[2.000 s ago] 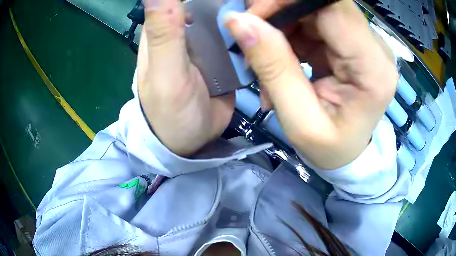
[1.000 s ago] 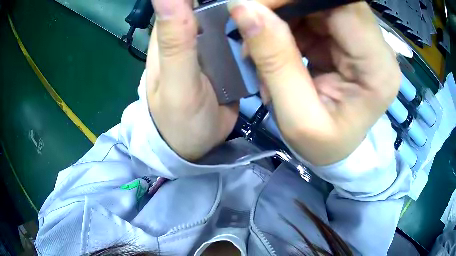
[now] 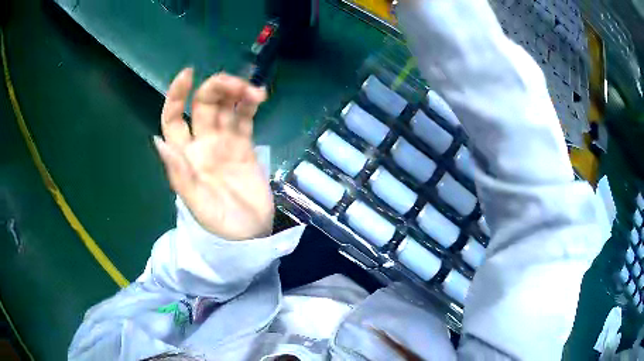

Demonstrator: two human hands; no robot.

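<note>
My left hand is raised left of the tray, palm showing, fingers apart and partly curled, slightly blurred, with no object visible in it. My right hand is out of the picture; only my right sleeve reaches up past the top edge, covering part of the tray. The black blister tray lies in front of me. Its pockets hold rows of pale blue-white housings, such as one near the left corner. The grey housing and the slim black tool are not visible.
A dark tool with a red mark is beyond my left hand. Grey parts lie at the upper right beside a yellow-orange edge. More small pale items show at the far right. The green floor has a yellow line.
My hands have moved apart. My left hand has let go of the housing, which has left view. My right hand has moved up out of the picture, uncovering the tray. The view has shifted.
</note>
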